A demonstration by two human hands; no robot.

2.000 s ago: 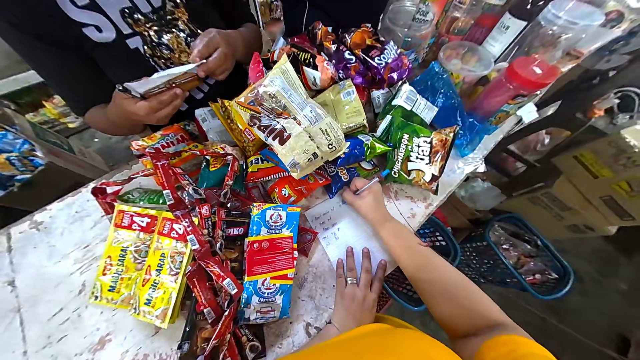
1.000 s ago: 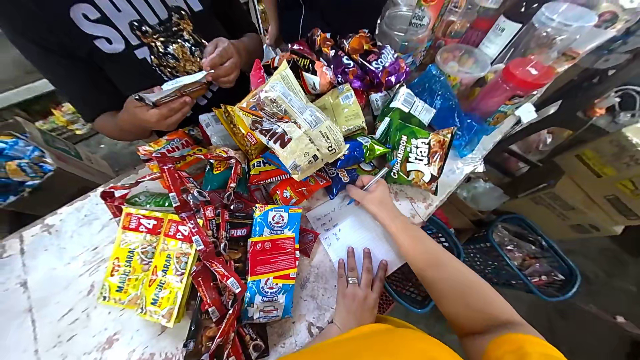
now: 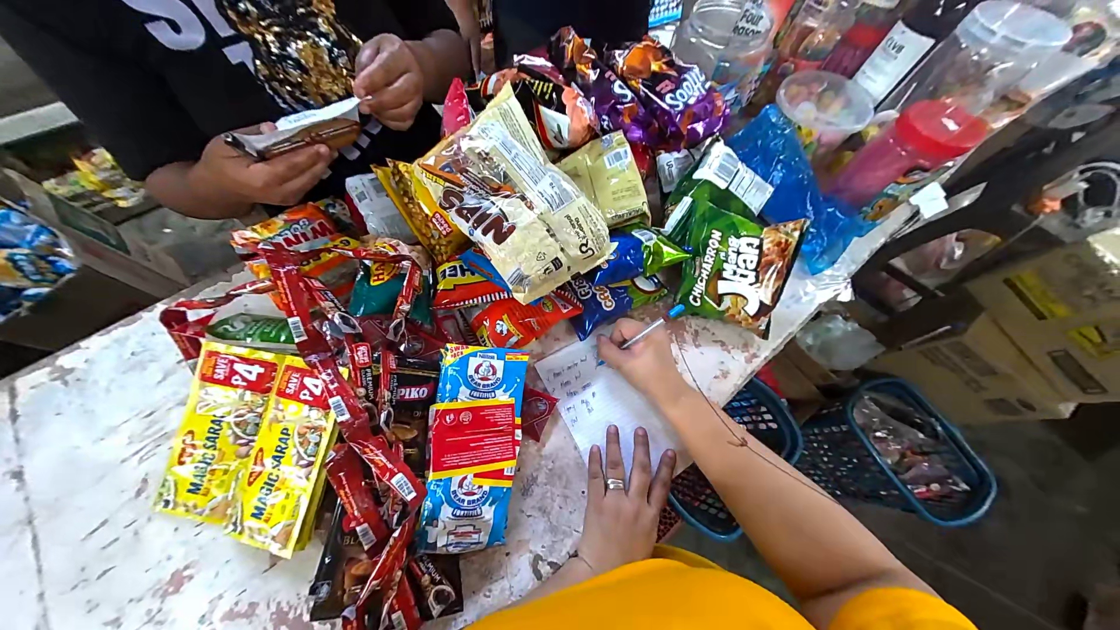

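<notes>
My right hand [image 3: 643, 354] grips a ballpoint pen [image 3: 647, 330] with a blue end, over the upper part of a sheet of lined paper [image 3: 588, 404] that bears handwriting. Flat on the lower part of the paper lies my left hand [image 3: 623, 499], fingers apart, a ring on one finger. Left of the paper are a blue milk powder pack [image 3: 475, 446], red sachet strips [image 3: 359, 411] and yellow seasoning packs [image 3: 254, 446]. Above it lie a cream Nips bag [image 3: 516, 197], a green chicharron bag [image 3: 739, 267] and blue snack packs [image 3: 617, 302].
Across the worn white table [image 3: 87, 455], a person's hands [image 3: 271, 171] hold a wallet-like item with paper. Plastic jars [image 3: 919, 144] and a blue plastic bag [image 3: 783, 175] stand at the back right. Blue baskets [image 3: 984, 490] and cardboard boxes [image 3: 1015, 350] sit beyond the right edge.
My right hand has stayed at the paper with the pen, its wrist shifting slightly. The pen's tilt has changed. Across the table, the other person's hands have moved a little on the wallet-like item.
</notes>
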